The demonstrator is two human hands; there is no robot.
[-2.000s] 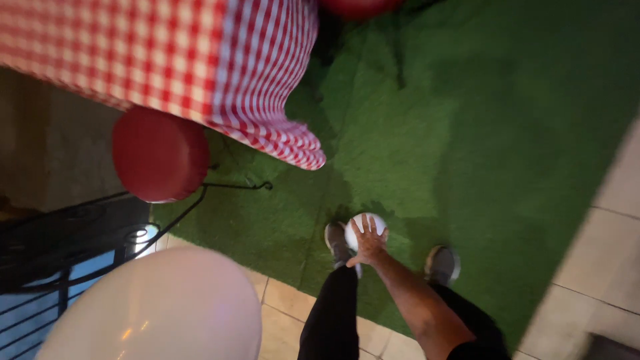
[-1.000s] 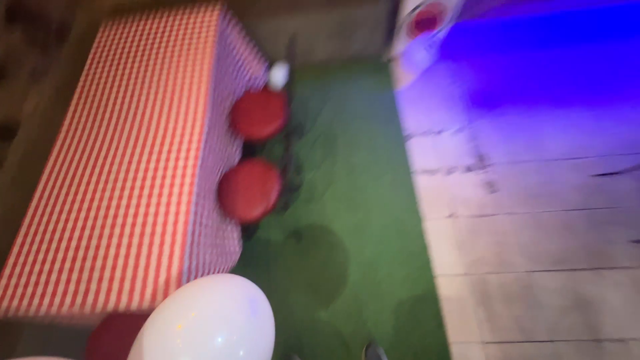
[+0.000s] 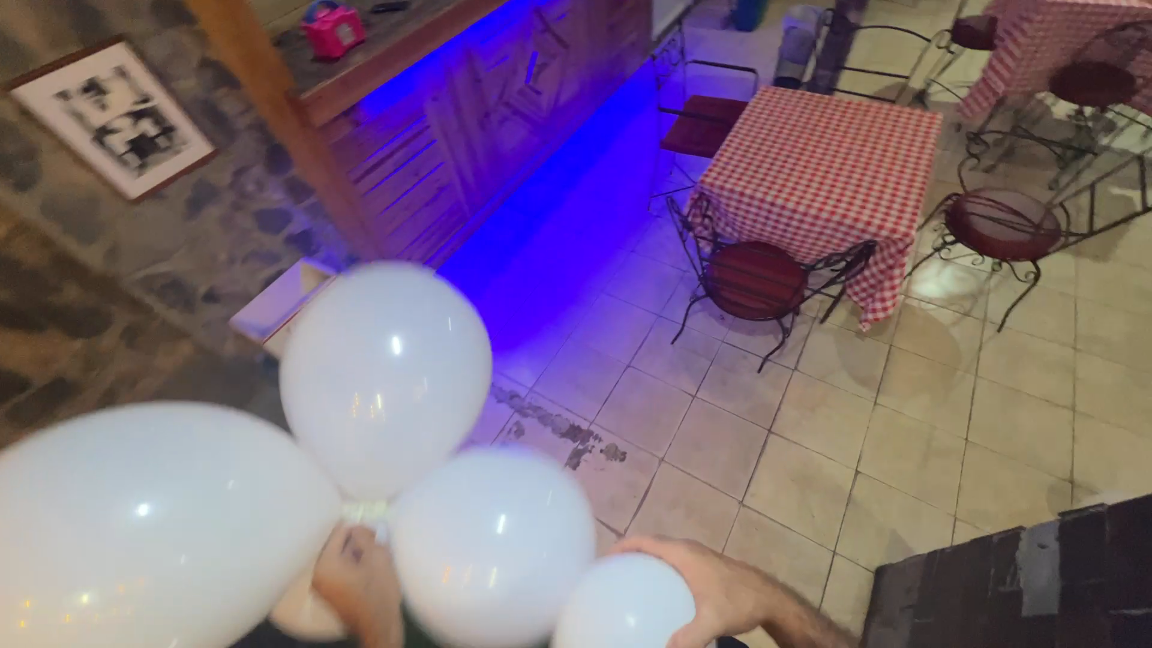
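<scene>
My left hand (image 3: 355,576) is closed at the knotted middle of a cluster of white balloons, just below a round white balloon (image 3: 385,378). A large white balloon (image 3: 153,531) fills the lower left, and another round one (image 3: 495,544) sits between my two hands. With its fingers curved around a smaller white balloon (image 3: 625,603), my right hand (image 3: 706,589) holds it beside the cluster. The balloons hide part of the left hand's fingers.
A wooden bar counter (image 3: 486,117) lit blue stands ahead, with a pink object (image 3: 333,31) on top. A table with a checkered cloth (image 3: 819,162) and metal chairs (image 3: 754,279) stand on the tiled floor (image 3: 810,450). A dark ledge (image 3: 1017,576) is at lower right.
The view has swung from the green carpet to the bar and tiled floor. Two seconds ago one hand touched a small white balloon near the shoes; now both hands are up with balloons.
</scene>
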